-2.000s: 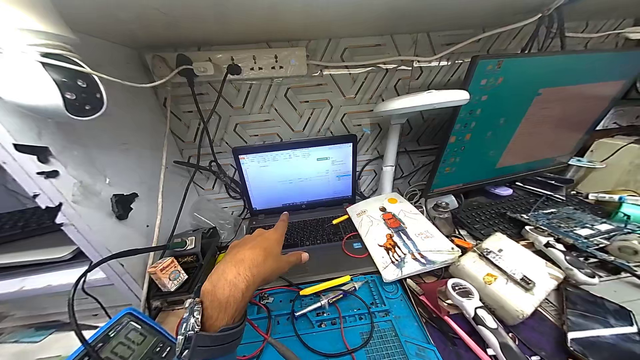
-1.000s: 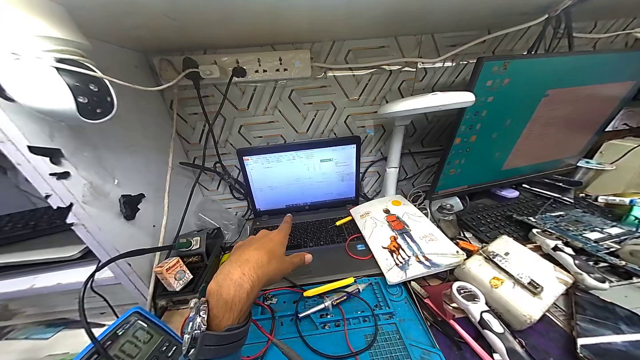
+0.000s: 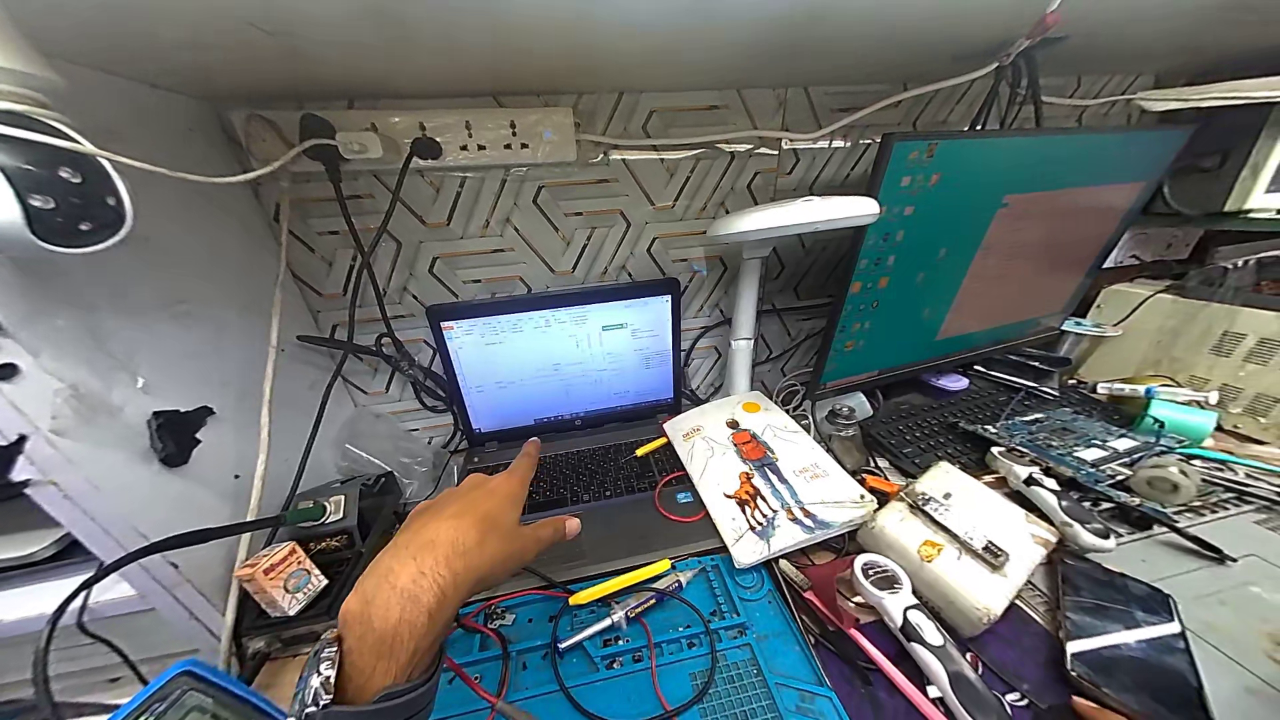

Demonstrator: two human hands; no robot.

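My left hand (image 3: pixel 465 545) reaches in from the lower left, a watch on its wrist. It holds nothing; its index finger points up at the lower edge of the laptop screen (image 3: pixel 560 365), and its thumb is spread to the right above the palm rest. The other fingers look curled under. On the laptop's right side lies an illustrated notebook (image 3: pixel 770 475), with a yellow pen tip and a red wire loop beside it. A sliver of skin, apparently my right hand (image 3: pixel 1088 708), shows at the bottom edge below a dark glass-faced device (image 3: pixel 1130 630); its fingers are hidden.
A blue repair mat (image 3: pixel 780 665) carries a yellow pen (image 3: pixel 620 582), a pen-like tool (image 3: pixel 625 612) and test leads. A multimeter (image 3: pixel 200 695) sits lower left, near a small box (image 3: pixel 282 580). Rightward are a white lamp (image 3: pixel 742 320), monitor (image 3: pixel 1020 250), keyboard (image 3: pixel 920 425) and circuit board (image 3: pixel 1070 440).
My left hand keeps its pointing pose at the laptop, with no plain move. A sliver of skin has appeared at the bottom right edge.
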